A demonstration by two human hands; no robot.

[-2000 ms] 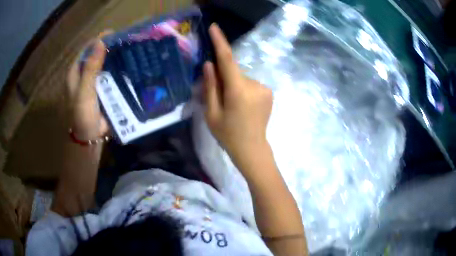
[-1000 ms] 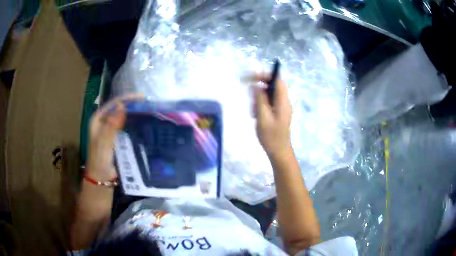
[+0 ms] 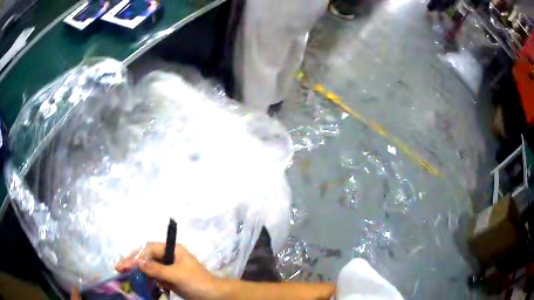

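The dark blue retail box (image 3: 111, 290) with pink-purple print is cut off by the bottom edge, at lower left. My right hand (image 3: 178, 272) is closed around a slim black pen-like cutter (image 3: 170, 241) that points up. Its fingertips are at the box's upper right edge. Of my left hand (image 3: 75, 292) only a fingertip shows, at the box's left end; the rest is out of the picture. A big clear plastic bag (image 3: 170, 158), glaring white, lies just beyond the box.
Two retail boxes (image 3: 130, 13) lie on the green bench (image 3: 44, 53) at upper left. A person's light-clothed leg (image 3: 263, 47) stands beyond the bag. The grey floor (image 3: 328, 199) has film scraps and a yellow line (image 3: 375, 126). A brown carton (image 3: 497, 231) is at right.
The view has swung right, so the box and both hands sit lower, the box and left hand mostly cut off. My right hand has come to the box, still holding the cutter.
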